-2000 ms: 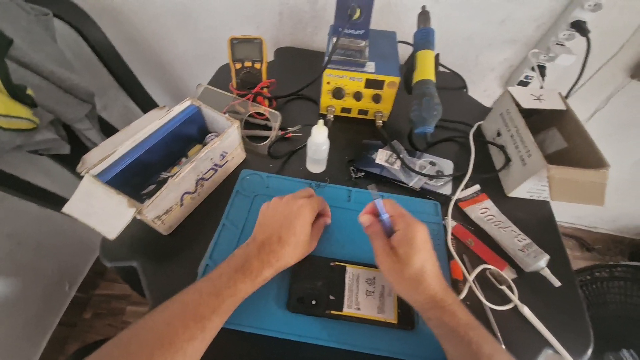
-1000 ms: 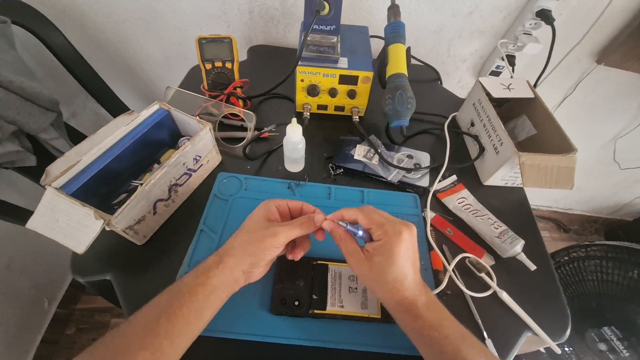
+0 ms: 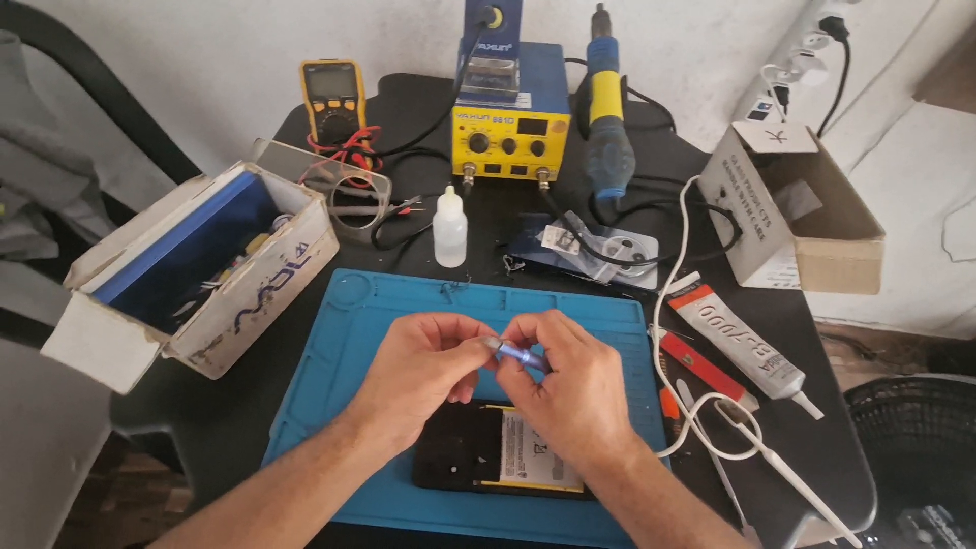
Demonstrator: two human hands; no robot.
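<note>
A small blue tool [image 3: 524,355], perhaps a screwdriver or knife handle, is in my right hand [image 3: 572,381], pointing left. At its pale tip, the thumb and fingers of my left hand [image 3: 435,374] are pinched together; whether they grip the tip or some small part there cannot be told. Below both hands, an opened phone [image 3: 450,457] with its battery [image 3: 534,450] exposed lies on the blue silicone work mat [image 3: 366,496]. My right hand and wrist cover part of the phone.
Behind the mat stand a white dropper bottle [image 3: 451,232], a yellow-blue soldering station [image 3: 509,145] and a multimeter [image 3: 333,99]. Open cardboard boxes [image 3: 282,305] [image 3: 839,259] flank them. A glue tube [image 3: 736,335], red packet [image 3: 701,366] and looped white cable [image 3: 679,267] lie right.
Two seconds ago my hands were apart, the blue tool upright in my right hand. They have come together over the phone, with the tool now tilted toward my left fingers.
</note>
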